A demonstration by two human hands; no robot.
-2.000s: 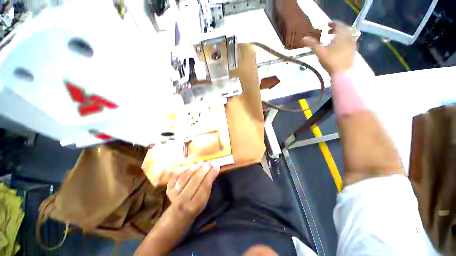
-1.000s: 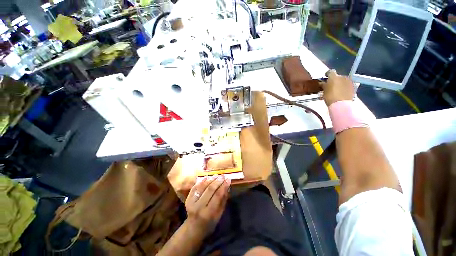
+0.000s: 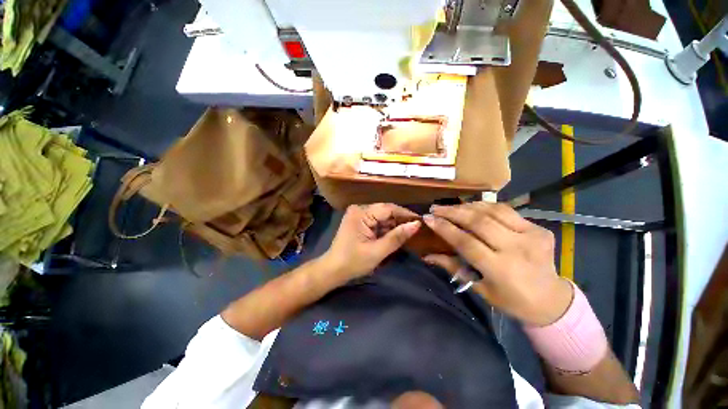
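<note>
My left hand (image 3: 365, 244) and my right hand (image 3: 511, 260) meet in front of the dark apron. Their fingertips pinch a small red-brown leather patch (image 3: 432, 239), mostly hidden by the fingers. A small metal tool, perhaps thread snips (image 3: 463, 283), shows under my right hand's fingers. Beyond the hands, the tan bag body (image 3: 488, 152) lies under the yellow-orange template (image 3: 458, 124) and hangs over the bed's front edge. The template's rectangular window has a red-brown rim, with tan inside. Its white front strip (image 3: 407, 170) is untouched.
The white machine head (image 3: 351, 40) and metal clamp carriage (image 3: 467, 48) stand above the work. A brown hose (image 3: 635, 84) curves at right, near leather scraps (image 3: 549, 75). Brown bags (image 3: 215, 172) hang at left; olive-yellow pieces (image 3: 44, 184) are piled far left.
My left hand has left the template's front strip. My right hand has come back from the brown leather pieces at the upper right, and both hands now meet near the apron. The view has tilted down.
</note>
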